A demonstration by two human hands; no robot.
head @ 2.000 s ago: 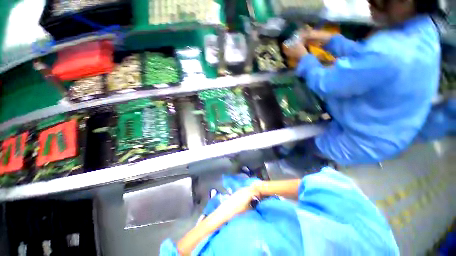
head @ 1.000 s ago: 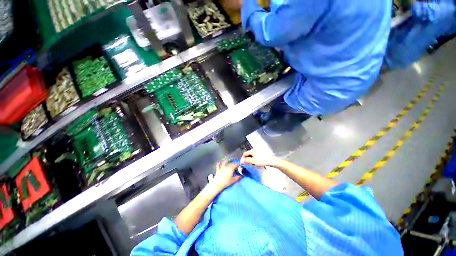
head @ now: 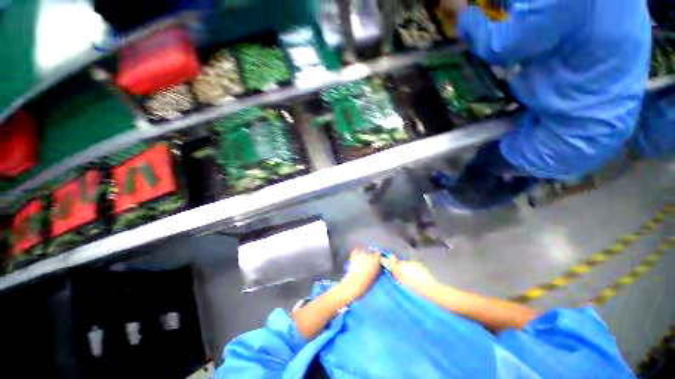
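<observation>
My left hand [head: 360, 271] and my right hand [head: 409, 274] are close together at the front of my blue smock [head: 414, 326], at the lower middle of the view. The fingers of both hands pinch the smock's cloth near its upper edge. The picture is blurred, so fine finger detail does not show. Both hands are away from the conveyor rail [head: 333, 175].
Circuit boards [head: 255, 152] in black carriers line the rail. Red trays [head: 144, 178] lie on carriers at left. Bins of green [head: 263, 66] and cream parts [head: 218, 78] stand behind. A person in blue [head: 570, 89] is at upper right. A black case [head: 137, 318] is at lower left.
The view has swung back left since one second ago, showing more red trays and the black case. Both hands remain at the smock; my right hand has moved closer to my left.
</observation>
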